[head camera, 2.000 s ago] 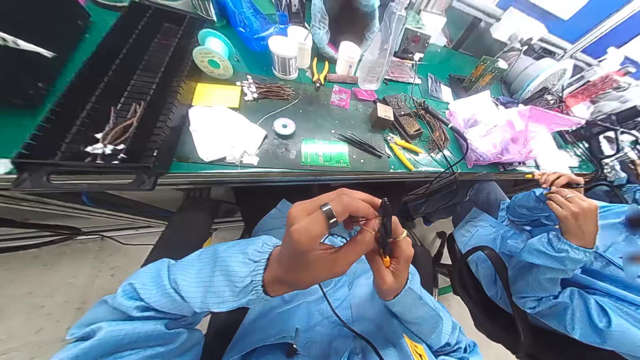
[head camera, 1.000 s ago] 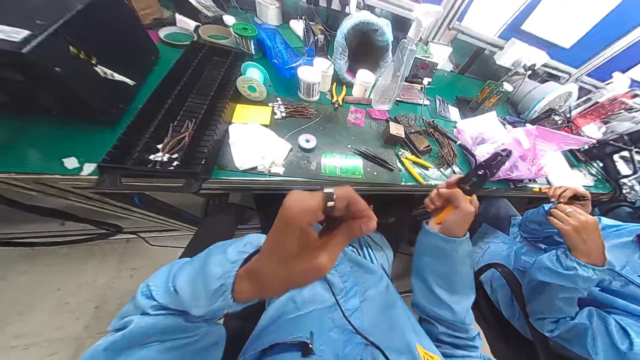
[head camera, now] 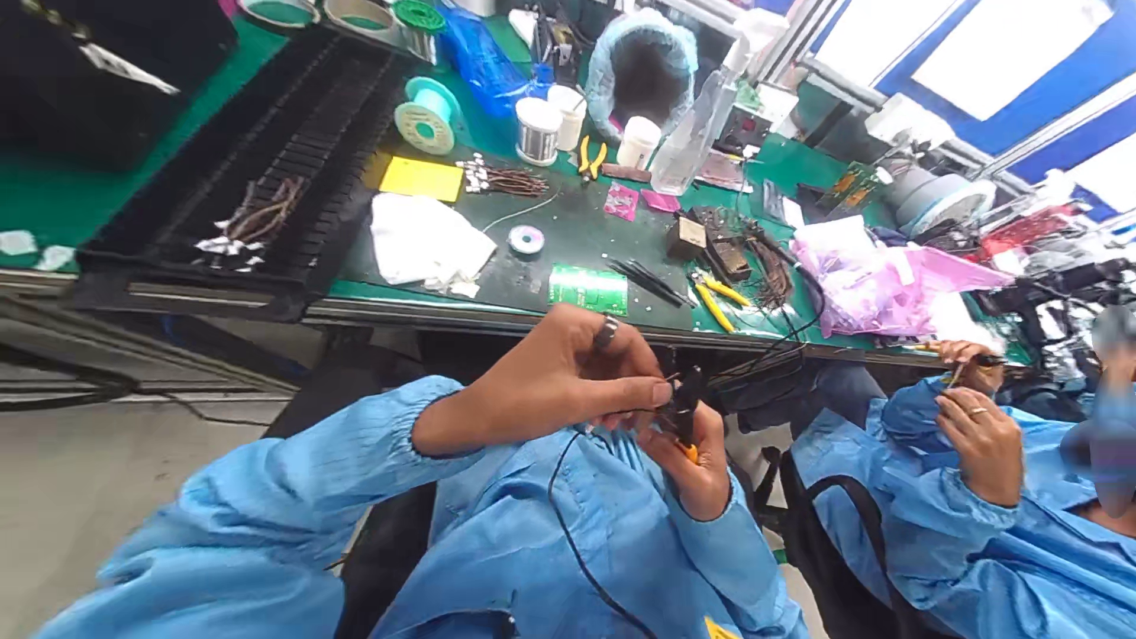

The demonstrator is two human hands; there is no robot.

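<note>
My left hand [head camera: 568,382], with a dark ring on one finger, pinches something thin, seemingly a wire end, at the jaws of a black-headed hand tool [head camera: 686,404]. My right hand [head camera: 697,461] grips that tool, whose orange-yellow handle shows between the fingers. Both hands meet above my lap, just off the bench edge. What lies between the fingertips is too small to tell. Beyond them on the bench lie a green circuit board [head camera: 587,288], black tweezers [head camera: 652,282], yellow-handled pliers [head camera: 717,297] and a small solder spool [head camera: 526,240].
A black slotted rack [head camera: 195,288] holding brown wires stands at the left. Behind are a teal spool [head camera: 426,124], yellow pad [head camera: 422,179], white tubs and a clear bottle [head camera: 697,124]. Pink plastic bags [head camera: 887,275] lie at the right, where a co-worker's hands [head camera: 985,435] hold a thin item.
One second ago my hands were apart, the right one holding the tool farther right. They are now together, with the left fingertips at the tool's jaws.
</note>
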